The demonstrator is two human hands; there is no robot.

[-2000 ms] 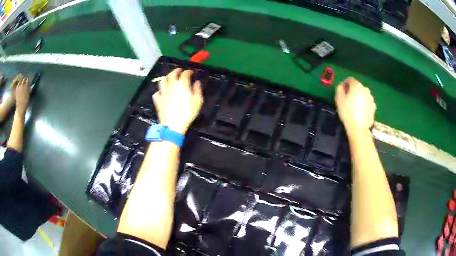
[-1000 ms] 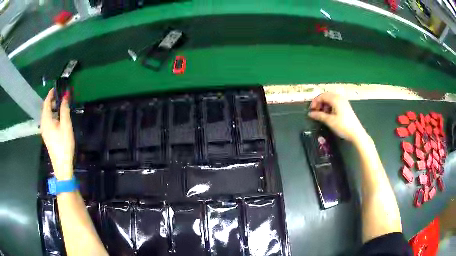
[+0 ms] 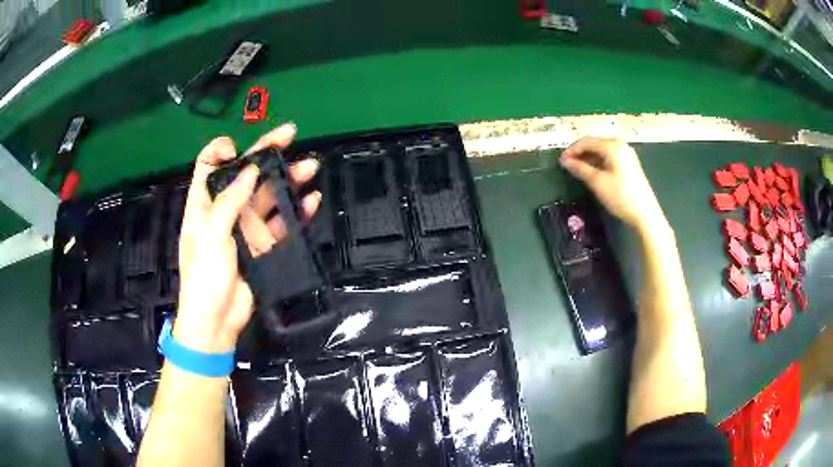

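Observation:
My left hand [image 3: 224,246] holds a matt black housing [image 3: 290,285] with an open window, tilted above the black blister tray [image 3: 402,310]. Fingers show through and behind the housing's opening. My right hand [image 3: 607,173] is over the bench, right of the tray, with thumb and fingertips together. Whether something small is between them cannot be told. A glossy black slab [image 3: 585,278] with a small pink-red mark lies on the bench just below my right hand.
Many red plastic parts [image 3: 765,239] lie at the right, above a red bin [image 3: 765,424]. The green conveyor belt [image 3: 393,87] beyond the tray carries a part-built unit [image 3: 234,73], a red frame [image 3: 257,104] and other loose parts. White metal framing [image 3: 585,130] edges the belt.
My left hand has moved right from the tray's far left corner and now holds the housing up over the tray. My right hand stays above the glossy slab. The view has shifted slightly.

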